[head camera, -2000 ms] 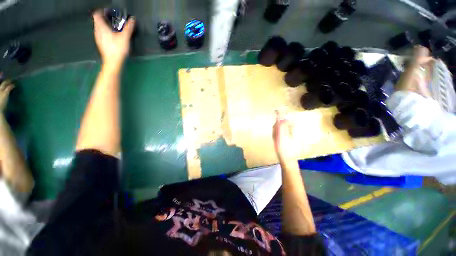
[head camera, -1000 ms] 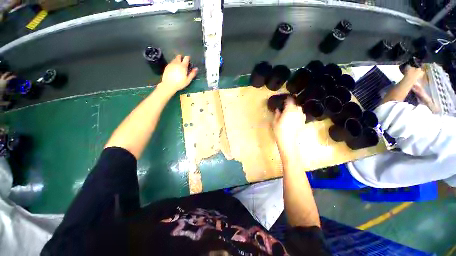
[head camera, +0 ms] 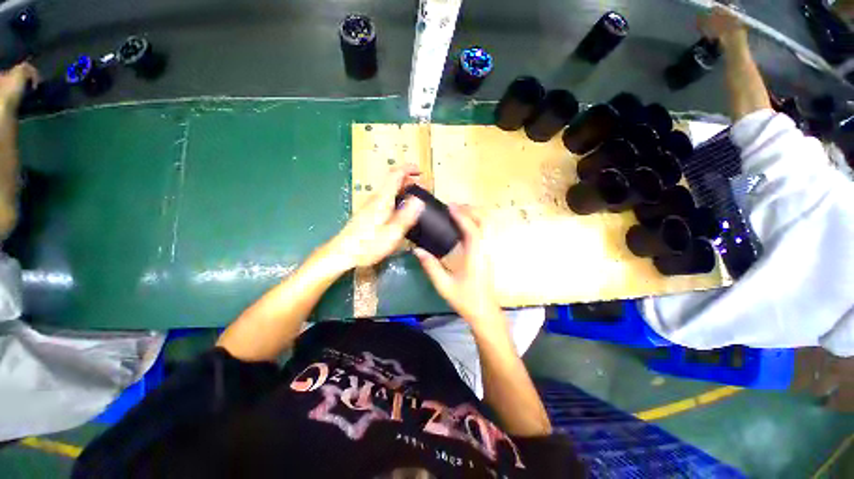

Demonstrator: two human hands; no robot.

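Observation:
A smooth matte black cylinder (head camera: 433,223) is held between my two hands above the tan board (head camera: 506,253), tilted down to the right. My left hand (head camera: 379,224) grips its upper left end. My right hand (head camera: 463,257) grips its lower right end. Whether a core sits inside cannot be told, as my fingers cover both ends. A cluster of black outer sleeves (head camera: 609,190) stands at the right of the board, open mouths showing.
The conveyor belt (head camera: 253,56) beyond the bench carries a black unit (head camera: 359,47), a blue-topped core (head camera: 476,69) and others. A white post (head camera: 435,56) stands at the belt edge. A worker's arm (head camera: 746,79) reaches over the belt at right; another worker's arm shows at far left.
My left hand has come back from the belt and my right hand from the sleeve cluster. Both now meet on one black cylinder over the board. The right neighbour's arm has moved to the belt.

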